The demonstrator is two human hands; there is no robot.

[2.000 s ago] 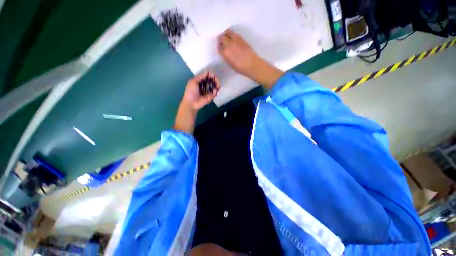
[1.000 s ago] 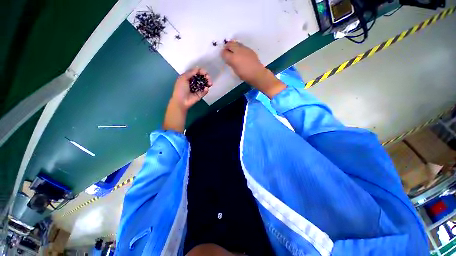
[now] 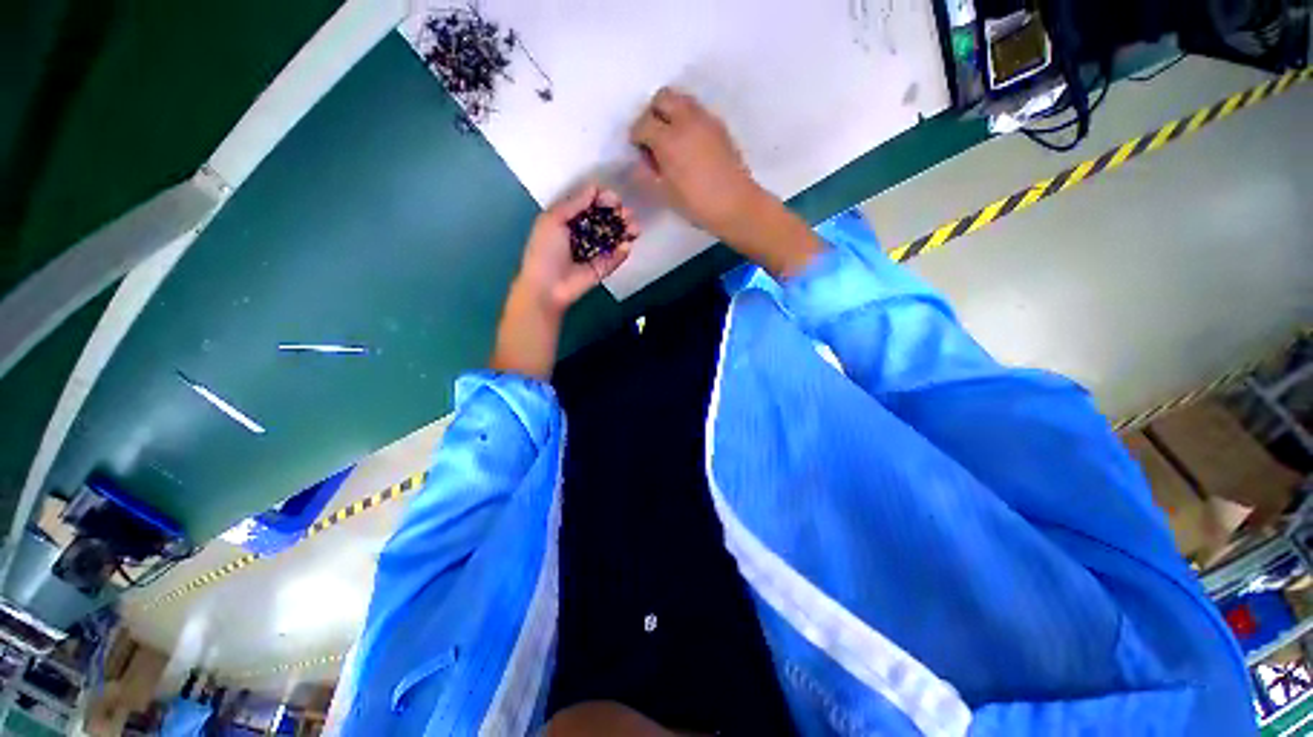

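Note:
My left hand [image 3: 555, 256] is palm up at the near left edge of the white work sheet [image 3: 806, 130], cupped around a palmful of small dark components [image 3: 598, 232]. My right hand [image 3: 694, 161] is over the middle of the sheet with its fingertips bent together; whether something tiny is between them cannot be told. A spiky heap of wired components [image 3: 468, 61] lies at the sheet's far left corner, with a stray piece to its right.
Two thin white strips [image 3: 324, 349] lie on the green bench [image 3: 360, 231] at left. At upper right are a small metal-rimmed tray [image 3: 1017, 48] and black equipment with cords. Yellow-black floor tape [image 3: 1037, 190] runs beyond the bench edge.
The two small dark pieces seen by my right fingertips one second ago no longer show on the sheet. My left hand still holds its palmful. The camera view has shifted slightly.

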